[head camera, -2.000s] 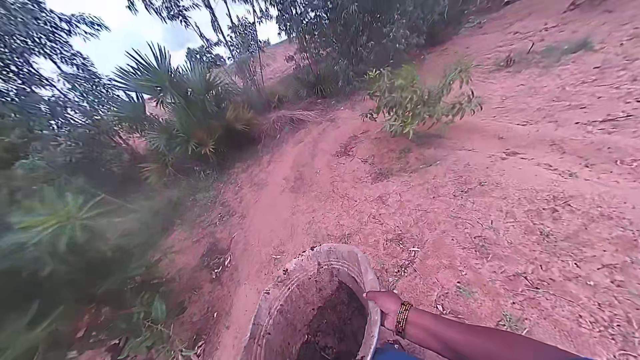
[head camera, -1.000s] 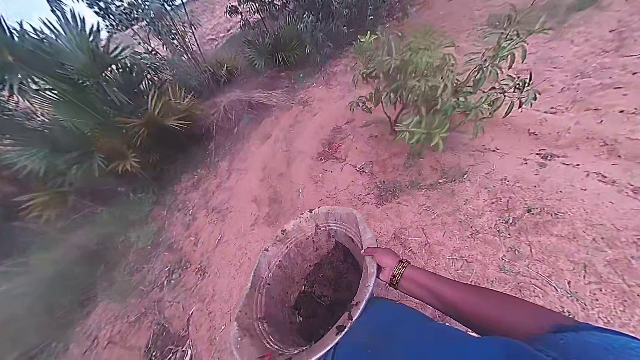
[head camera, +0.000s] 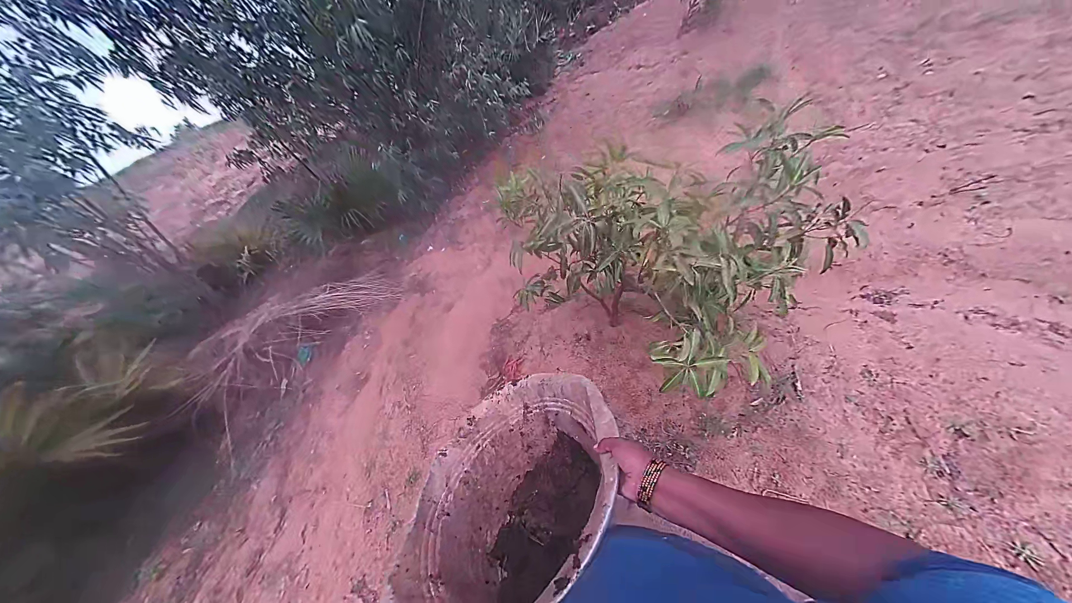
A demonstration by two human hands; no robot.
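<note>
My right hand (head camera: 626,466), with beaded bracelets at the wrist, grips the right rim of a wide, dirt-stained tub (head camera: 469,502). The tub tilts, and its mouth faces up and left. Dark soil-like matter (head camera: 544,511) lies inside against its right wall. Blue cloth of my clothing shows just right of the tub. My left hand is out of view; whether it touches the tub is hidden.
Ahead of the tub a leafy shrub (head camera: 615,251) grows from reddish bare ground (head camera: 921,377). Dry grass (head camera: 285,327), palm-like plants (head camera: 75,419) and dense trees (head camera: 377,75) line the left side. Small twigs and tufts dot the ground at right.
The view has moved forward along the slope, so the shrub is now much nearer. My right hand keeps its grip on the tub's rim throughout.
</note>
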